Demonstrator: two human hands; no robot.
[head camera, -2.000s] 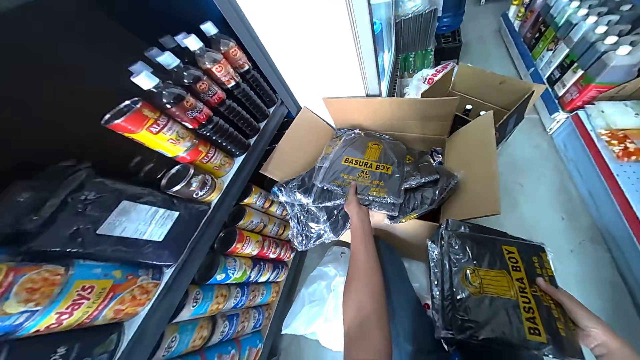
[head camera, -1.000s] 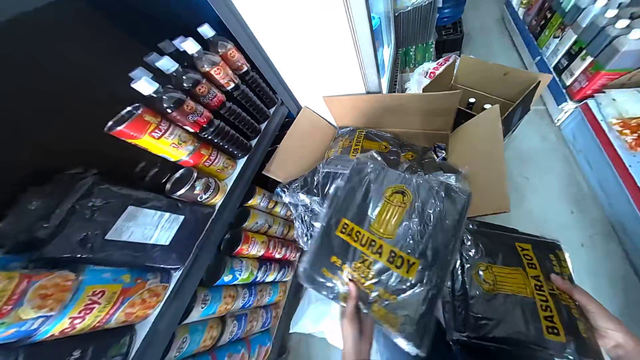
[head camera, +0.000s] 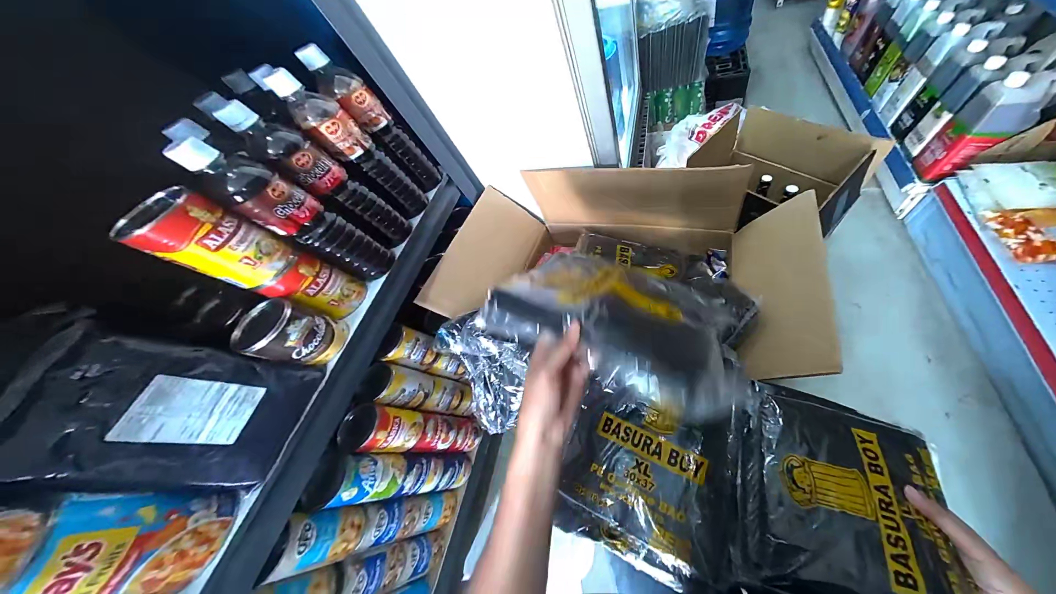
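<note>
My left hand (head camera: 557, 375) grips the near edge of a pack of black garbage bags (head camera: 635, 322), blurred by motion, in front of the open cardboard box (head camera: 639, 198). Below it lies another Basura Boy pack (head camera: 643, 470) in clear plastic, marked XL. On the right, my right hand (head camera: 961, 536) holds a stack of garbage bag packs (head camera: 833, 487) by its right side; the fingers under it are hidden. More packs (head camera: 631, 252) lie inside the box, and crumpled clear plastic (head camera: 495, 363) hangs at its left corner.
Left stands a dark shelf (head camera: 363, 330) with chocolate syrup bottles (head camera: 289, 198), cans (head camera: 239, 256) and a black packet (head camera: 148, 404). Behind the box is a second carton (head camera: 800, 157) with bottles. A blue-edged shelf (head camera: 982, 256) runs along the right, beyond the grey floor (head camera: 899, 330).
The pack raised in my left hand a second ago now shows beside the right-hand stack, and my left hand has another pack. My right hand stays at the stack.
</note>
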